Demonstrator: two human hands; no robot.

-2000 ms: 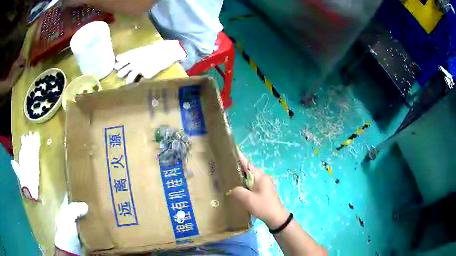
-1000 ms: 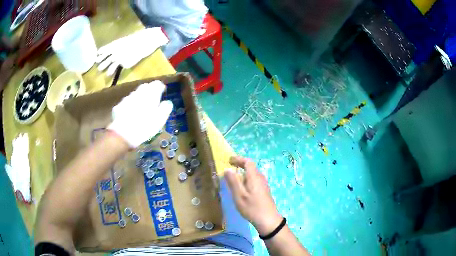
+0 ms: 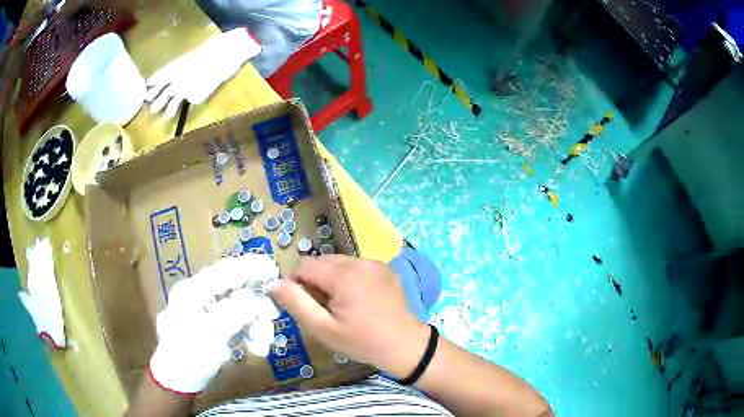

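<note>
The cardboard box tray (image 3: 192, 204) lies open in front of me, with many small round caps (image 3: 286, 215) scattered on its floor. My left hand (image 3: 216, 322), in a white knit glove with a red cuff edge, is over the near part of the box, fingers curled. My right hand (image 3: 347, 305), bare with a black wristband, meets it, thumb and fingertips together at the gloved fingers. A tiny pale bit, probably a cap, shows between the two hands; which hand grips it is hard to tell.
Beyond the box are a small cream bowl (image 3: 103, 156), a larger bowl of black parts (image 3: 49, 173), a white tub (image 3: 107, 79), a spare glove (image 3: 204, 72) and a dark stick (image 3: 182, 117). Another glove (image 3: 42, 291) lies left. A red stool (image 3: 343, 69) stands beyond the table.
The caps, clumped two seconds ago, are spread out. My gloved left hand has come back from the box's far part toward me, and my right hand has moved from outside the box to meet it.
</note>
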